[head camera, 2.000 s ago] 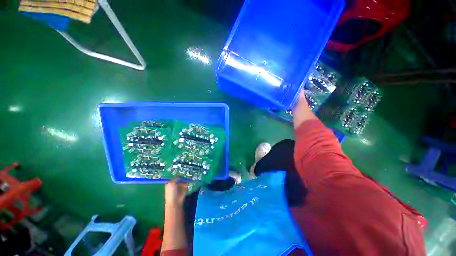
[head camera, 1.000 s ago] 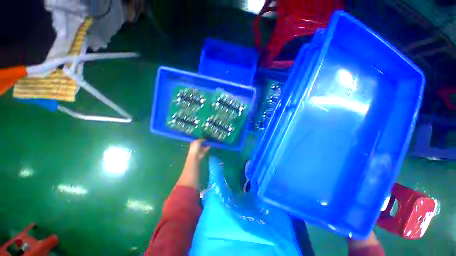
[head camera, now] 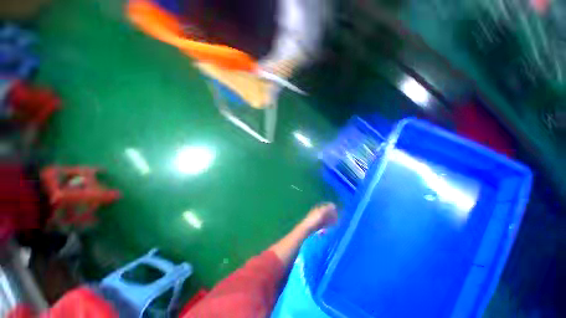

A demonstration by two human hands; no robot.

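Note:
A large blue tray (head camera: 403, 242) fills the right of the view, tilted, its inside empty. Behind its upper left edge a smaller blue tray (head camera: 336, 174) shows in part, with blurred circuit boards (head camera: 358, 163) in it. My left hand (head camera: 322, 217) is blurred, close to the left side of the large tray and below the smaller one; whether its fingers grip anything cannot be told. My right hand is not in view. The light blue apron (head camera: 296, 292) shows at the bottom, partly behind the large tray.
A light blue stool (head camera: 148, 282) stands at the lower left, with an orange-red stool (head camera: 77, 194) above it. A metal-legged chair (head camera: 245, 87) with a tan seat and orange cloth is at upper centre. Shiny green floor lies between.
The view has turned and blurred. The smaller tray with boards now shows behind the large tray, not out to its left. My left hand is closer to the large tray; my right hand has left view.

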